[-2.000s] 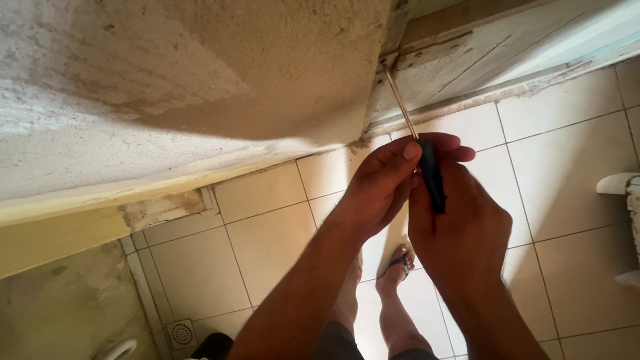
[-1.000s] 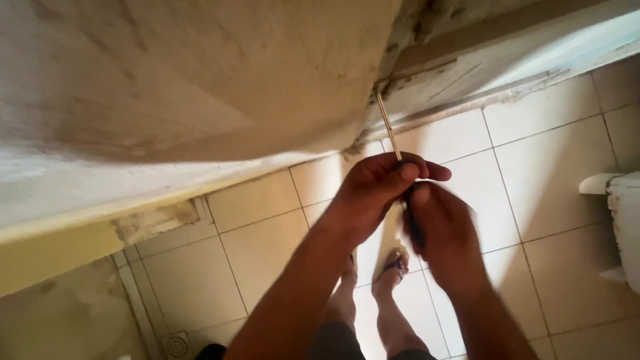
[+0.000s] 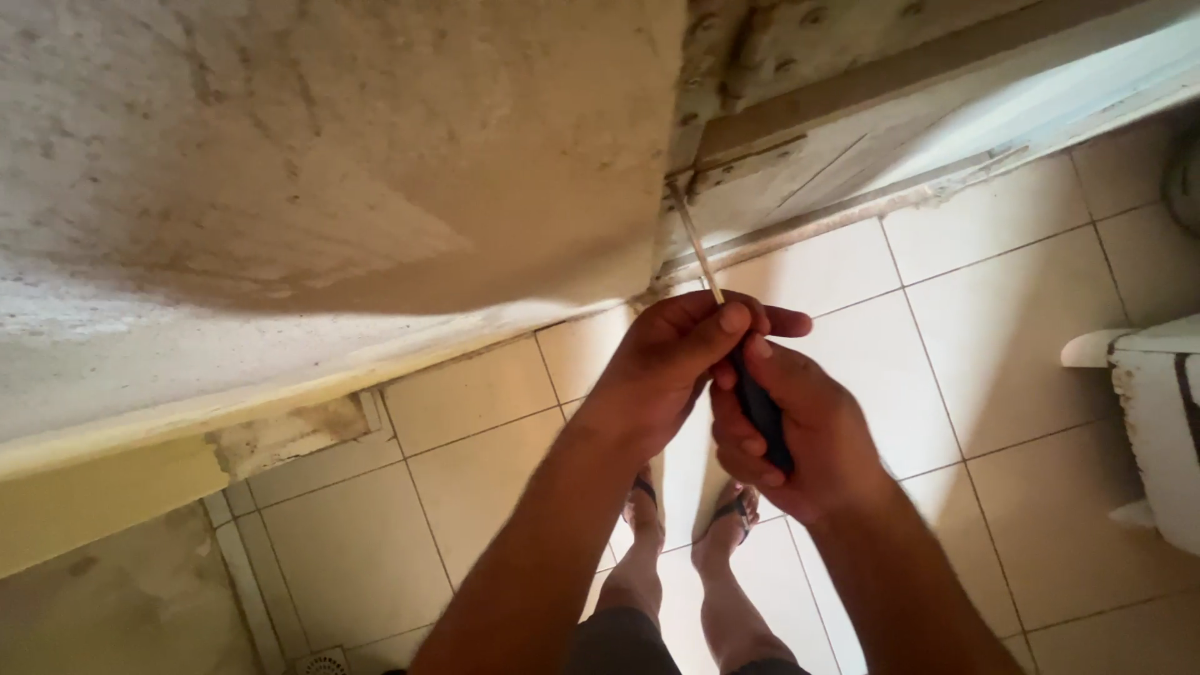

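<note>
A screwdriver with a dark handle [image 3: 764,412] and a long thin metal shaft points up and slightly left. Its tip meets the worn, screw-studded edge of a wooden door or frame [image 3: 750,178], beside the corner of a stained wall [image 3: 450,169]. The thumb and fingers of my left hand [image 3: 689,352] pinch the shaft near the top of the handle. Wrapped around the dark handle is my right hand [image 3: 802,417], just below and right of the left. Whether the tip sits in a screw head cannot be made out.
Below is a floor of pale tiles [image 3: 1031,309], where my feet in flip-flops [image 3: 736,511] stand. A worn white object [image 3: 1162,403] is at the right edge. A round floor drain [image 3: 323,662] lies at the lower left, near a wall base with peeling paint [image 3: 291,431].
My right hand has shifted its hold on the handle, which shows more than one second ago. The left hand stays around the shaft, and the tip remains at the frame's edge.
</note>
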